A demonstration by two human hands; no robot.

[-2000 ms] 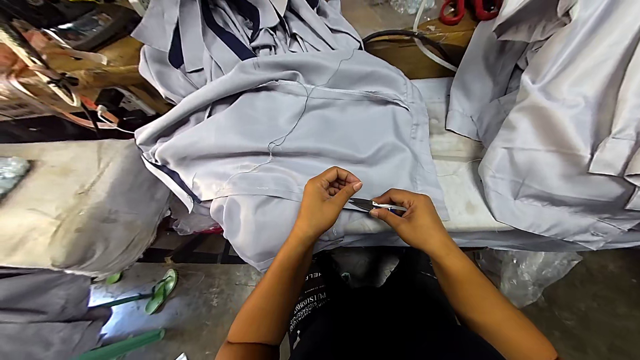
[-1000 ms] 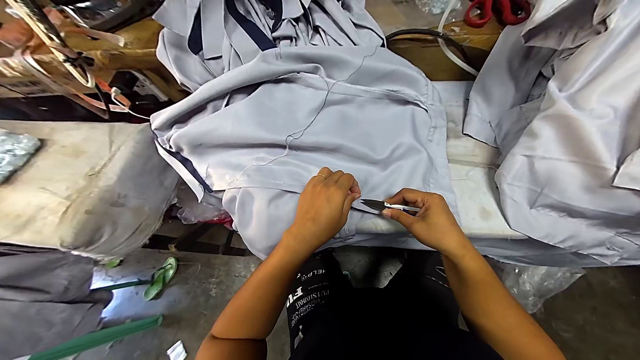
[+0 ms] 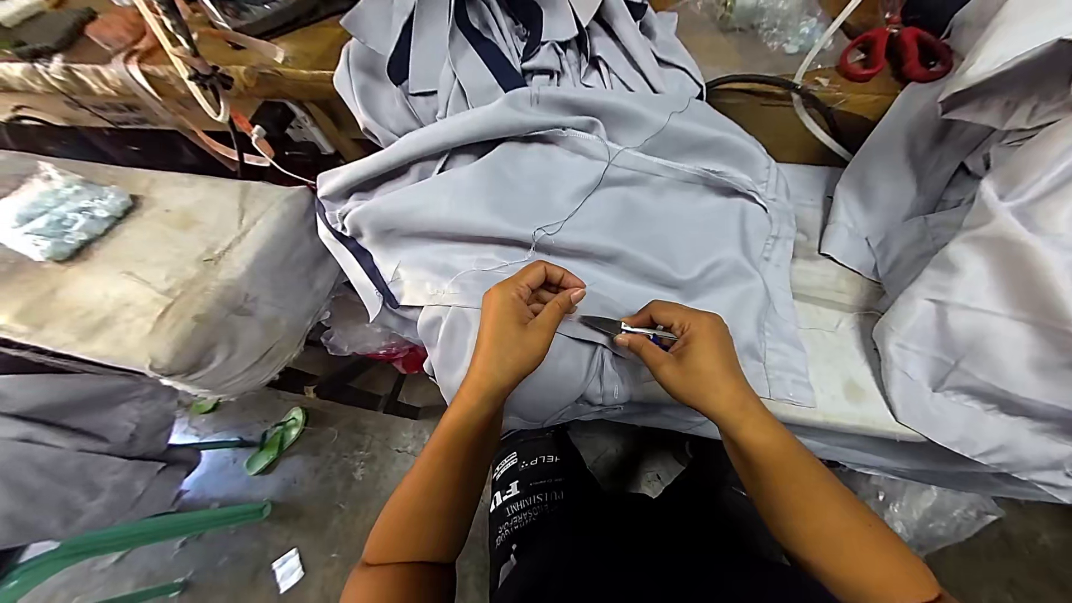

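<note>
A light grey garment [image 3: 536, 184] with dark navy trim lies spread over the padded bench before me, with loose dark threads [image 3: 578, 205] trailing across it. My right hand [image 3: 691, 356] grips small thread snips [image 3: 624, 328], their blades pointing left over the garment's lower part. Just left of the blade tips is my left hand [image 3: 532, 322], thumb and fingertips pinched together above the cloth near a seam. Whether a thread or a bit of fabric is between those fingertips cannot be made out.
More grey garments lie heaped on the right [image 3: 980, 293]. Red-handled scissors [image 3: 896, 52] rest at the upper right, near cables [image 3: 816, 100]. To the left, a plastic packet [image 3: 63, 211] sits on another covered bench [image 3: 226, 276]. A green flip-flop [image 3: 276, 440] lies on the floor.
The snips have stayed in my right hand, close to my left hand. My left fingers have shifted slightly in their pinch. The view has turned a little toward the left.
</note>
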